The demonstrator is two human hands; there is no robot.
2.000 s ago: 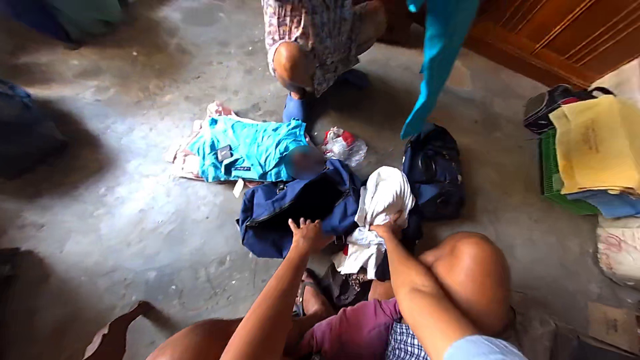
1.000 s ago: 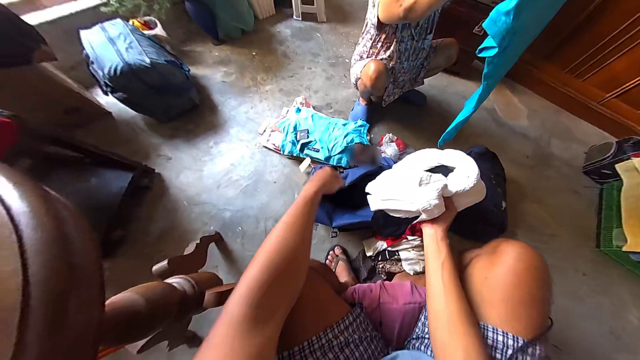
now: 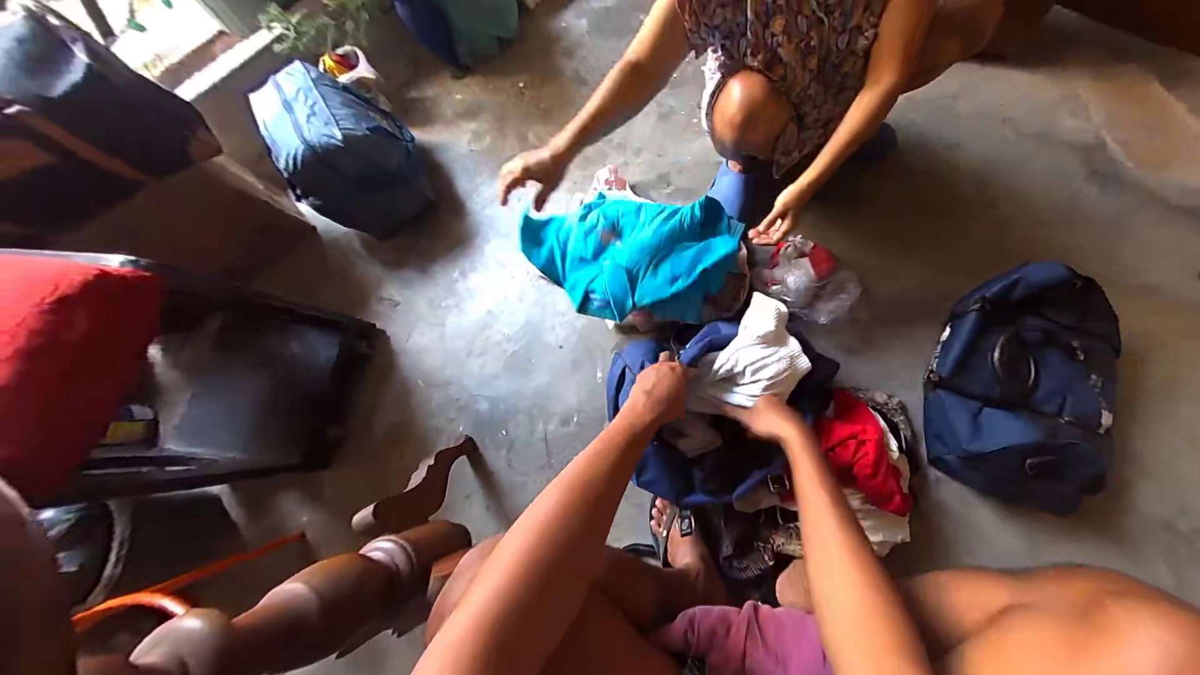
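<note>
An unzipped navy fabric bag (image 3: 656,473) lies on the floor before my knees. A white cloth (image 3: 756,361) is bunched at its mouth. At the bag's upper left edge my left hand (image 3: 659,389) grips the navy fabric near the cloth. My right hand (image 3: 771,419) is at the lower edge of the white cloth; its fingers are partly hidden, so its hold is unclear. Red clothing (image 3: 858,455) and other garments lie to the right of the bag. Just beyond the bag is a turquoise garment (image 3: 642,258) on a pile.
A person (image 3: 797,84) crouches opposite, hands near the turquoise garment. Beside it lies clear plastic wrapping (image 3: 823,289). A second navy bag (image 3: 1022,384) rests at right, a blue bag (image 3: 333,145) at upper left. Turned wooden furniture (image 3: 319,605) and an open black case (image 3: 253,384) occupy the left.
The white cloth has moved from above the dark bag on the right to the open navy bag's mouth. The crouching person's hands have come down beside the turquoise garment. The view has shifted.
</note>
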